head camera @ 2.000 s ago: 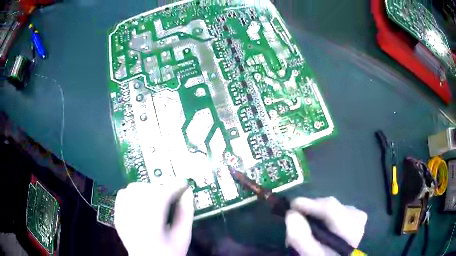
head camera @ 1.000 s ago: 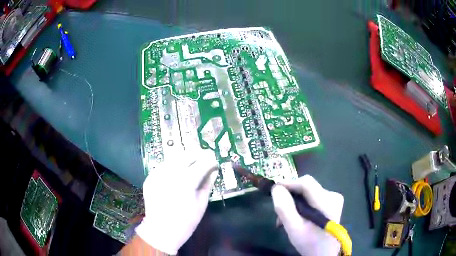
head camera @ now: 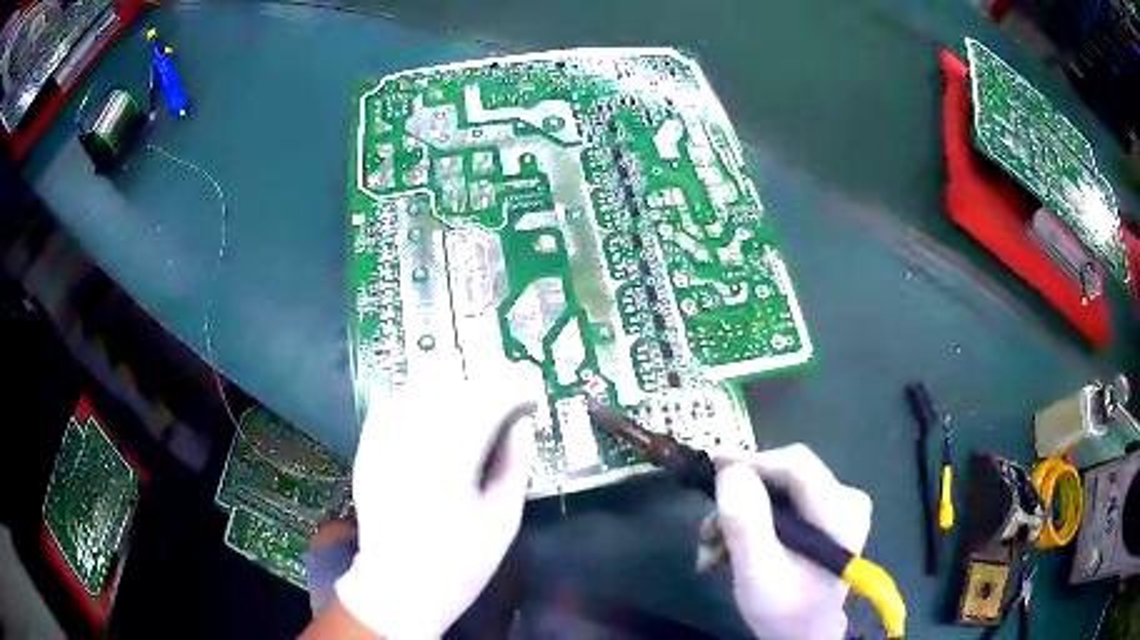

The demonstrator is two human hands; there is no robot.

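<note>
A large green printed circuit board (head camera: 550, 263) lies solder side up in front of me. My gloved right hand (head camera: 788, 531) holds the soldering iron (head camera: 800, 531) like a pen. Its dark tip is at the board's lower middle, and its yellow rear end points down right. My gloved left hand (head camera: 438, 488) is over the board's lower left, with fingers bent together near the tip; whether it holds solder wire is hidden. The thin solder wire (head camera: 223, 250) runs from the spool (head camera: 113, 128) at upper left down towards my left hand.
Blue-handled cutters (head camera: 166, 78) lie beside the spool. At right are a black brush (head camera: 923, 475), a yellow-handled tool (head camera: 946, 494), the iron stand (head camera: 996, 513) and yellow tape (head camera: 1058, 500). Another board on red foam (head camera: 1000, 238) is upper right. More boards (head camera: 281, 494) are below left.
The view has shifted, so the board sits further right and looks smaller than two seconds ago. The iron's tip stays around the same lower-middle area, with my left hand beside it.
</note>
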